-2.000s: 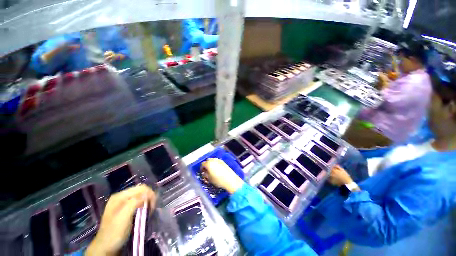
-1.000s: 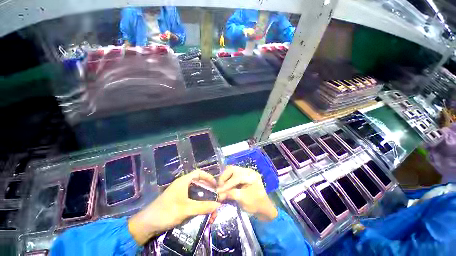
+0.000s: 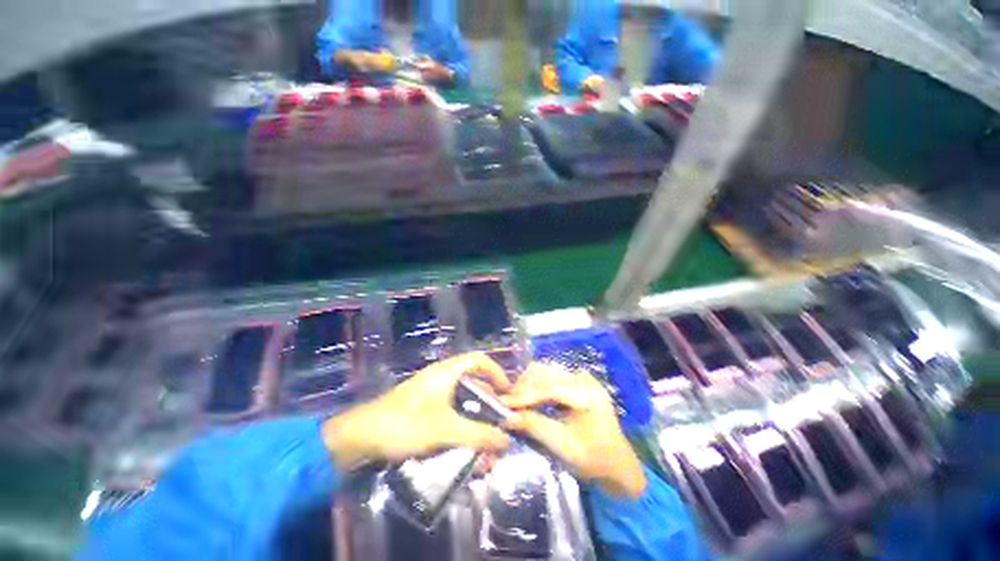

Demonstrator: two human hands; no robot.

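Observation:
A dark smartphone unit (image 3: 478, 403) is held between both hands above the tray's front edge, its end showing between the fingers. My left hand (image 3: 422, 414) grips it from the left. My right hand (image 3: 576, 422) touches its right side with the fingertips; whether a small part is between them cannot be told. The clear blister tray (image 3: 280, 294) with dark pink-edged phones (image 3: 324, 340) lies under and left of the hands. The blue parts bin (image 3: 631, 378) with tiny pieces lies just right of my right hand. The frame is blurred.
A neighbouring tray of phones (image 3: 773, 460) lies right of the bin. A white shelf post (image 3: 702, 164) rises behind the bin. Tray stacks (image 3: 833, 219) stand on brown board at the back right. Across the line are trays with red parts (image 3: 345, 142) and people in blue sleeves.
My right hand has left the blue bin and come to the phone unit in my left hand. Since one second ago the hands stay together; the view has shifted and blurred.

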